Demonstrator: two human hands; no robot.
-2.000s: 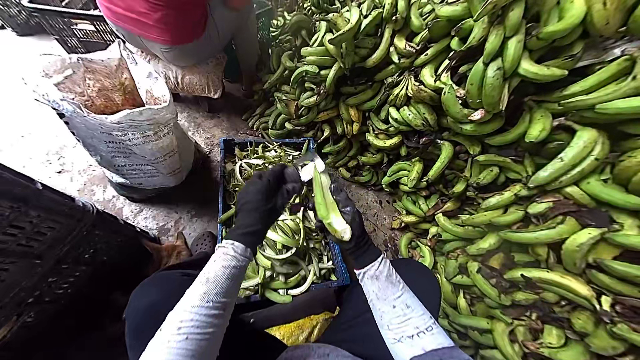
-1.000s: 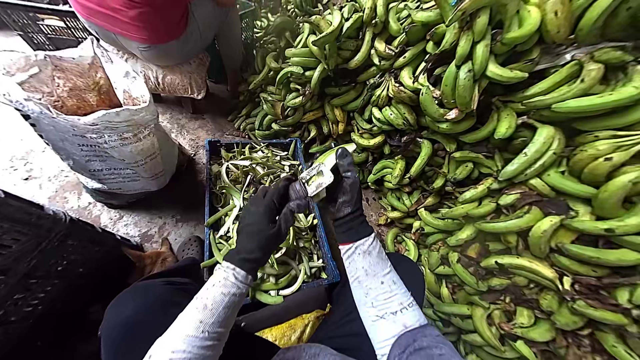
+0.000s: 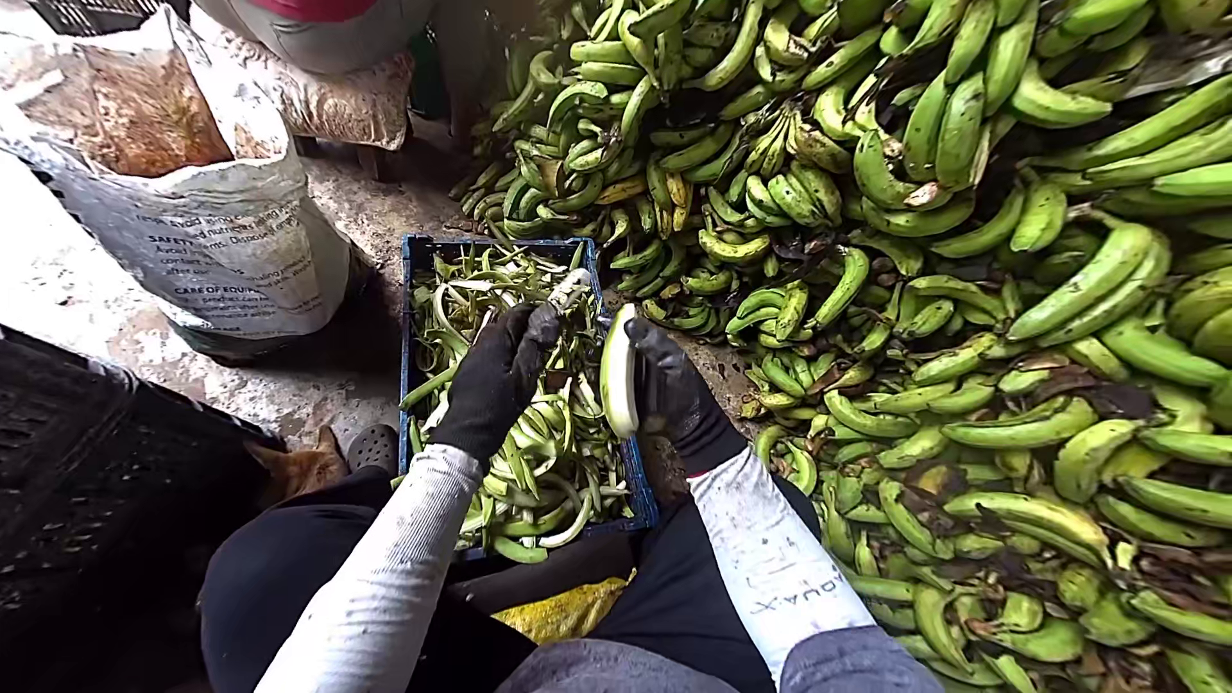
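My left hand (image 3: 500,371), in a black glove, is over the left side of a blue plastic crate (image 3: 640,486) full of green peel strips (image 3: 553,433). At its fingertips is a small pale, blade-like thing (image 3: 573,287), too blurred to name surely. My right hand (image 3: 679,385), also black-gloved, holds a partly peeled green plantain (image 3: 619,371) upright over the crate's right edge. White peeled flesh shows on the plantain's right side, green skin on its left. The two hands are apart.
A large heap of green plantains (image 3: 953,356) fills the right side. An open white sack (image 3: 250,250) stands at upper left, near a seated person (image 3: 332,34). A dark crate (image 3: 96,500) and an animal's brown-furred head (image 3: 303,467) are at left.
The plantain, pointing up and right a second ago, now stands nearly upright with more pale flesh showing. My hands, close together before, have moved apart.
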